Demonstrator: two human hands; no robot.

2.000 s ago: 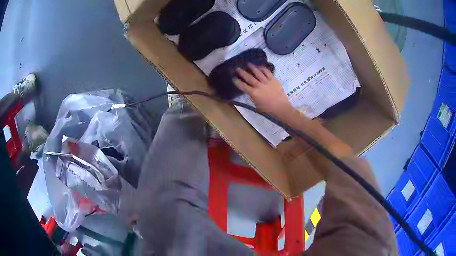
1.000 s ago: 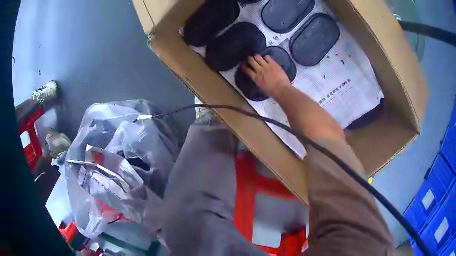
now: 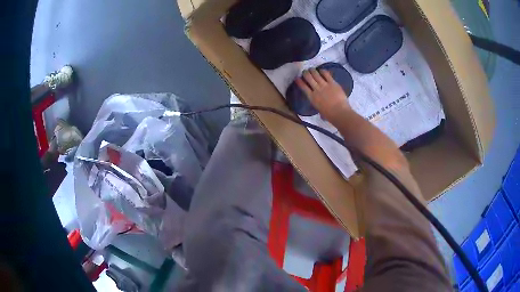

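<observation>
My right hand (image 3: 320, 88) is bare and rests on a black oval piece (image 3: 340, 80) in the open carton (image 3: 259, 122). Its fingers are spread over the left part of the piece; whether they grip it is hard to tell. The piece lies on a white printed paper sheet (image 3: 393, 111). Other black ovals (image 3: 285, 43) lie flat above it in the carton, and a greyer oval (image 3: 374, 44) lies at its upper right. My left hand is not in view.
A black cable (image 3: 393, 181) crosses over the carton and my forearm. A clear plastic bag (image 3: 122, 131) stands at the left, by my leg. A red stool (image 3: 279, 217) is below the carton. Blue bins (image 3: 502, 236) stand at the right. Another person's shoe (image 3: 59, 77) shows far left.
The view has shifted, so the carton appears further right. The piece under my hand was dark and textured two seconds ago; a smoother grey-black oval face now shows there. My hand still lies on it.
</observation>
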